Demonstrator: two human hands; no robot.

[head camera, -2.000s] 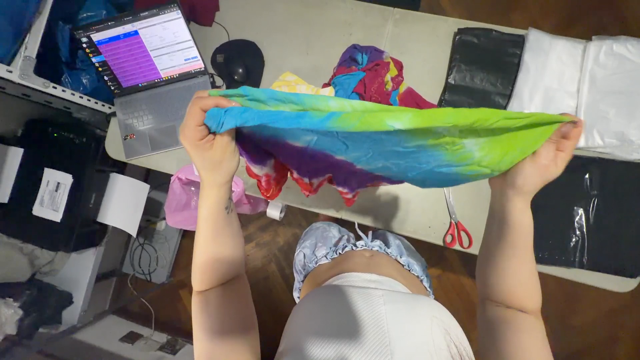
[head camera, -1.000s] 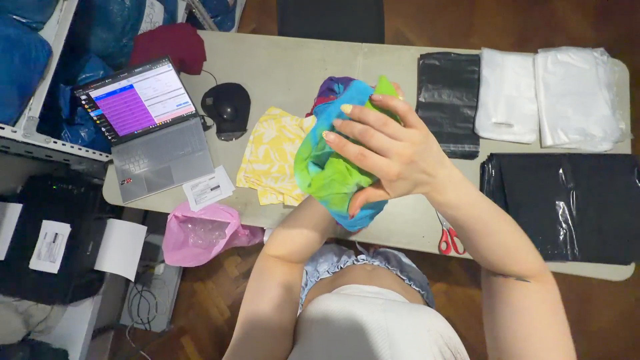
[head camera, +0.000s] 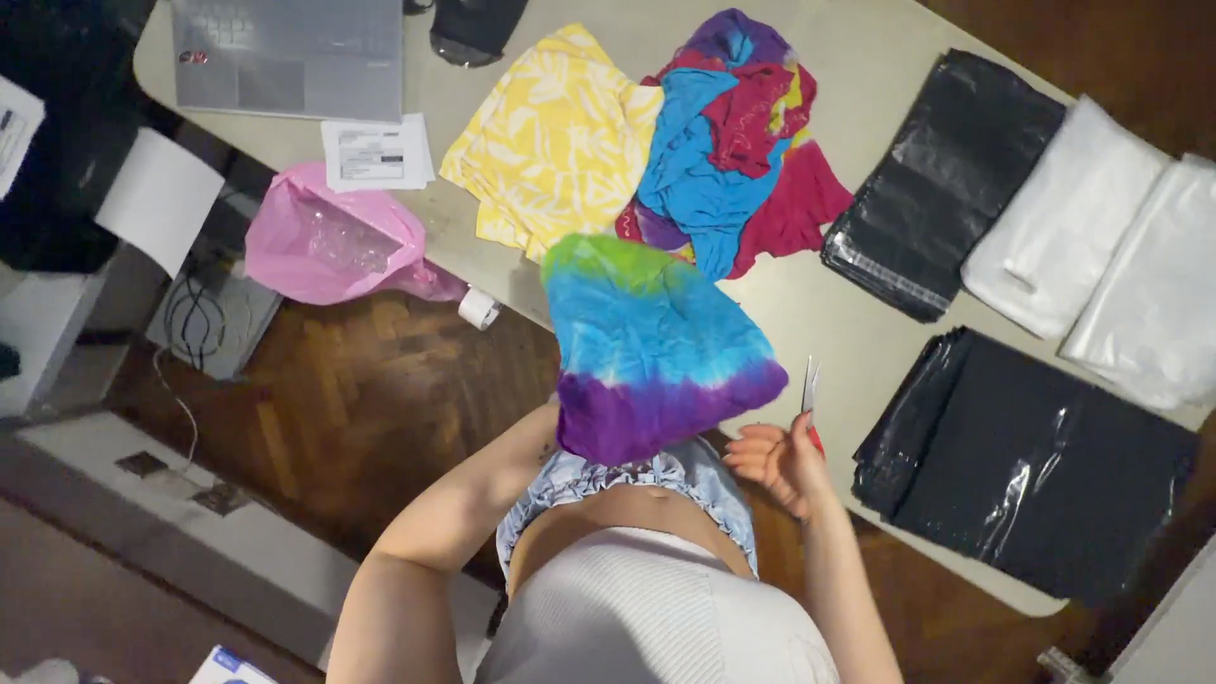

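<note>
A tie-dyed cloth (head camera: 655,347), green, blue and purple, hangs gathered in front of my waist at the table's near edge. My left hand (head camera: 560,418) is hidden behind it; only the wrist and forearm show. To the right of the cloth, my right hand (head camera: 774,461) is apart from it with fingers spread and nothing in them. Scissors with red handles (head camera: 814,432) lie at the table edge just beyond my right hand. Past the cloth are a crumpled multicoloured garment (head camera: 731,161) and a folded yellow and white patterned cloth (head camera: 560,142).
Black plastic bags (head camera: 950,180), clear plastic bags (head camera: 1069,214) and larger black bags (head camera: 1035,475) lie on the right. At the left are a laptop (head camera: 285,57), printed papers (head camera: 375,157), a pink plastic bag (head camera: 332,237) and a white roll (head camera: 478,309).
The tie-dyed cloth was stretched between both hands, then bunched up in them. Now it hangs at the left hand, and the right hand has come away from it. The view has turned and shifted.
</note>
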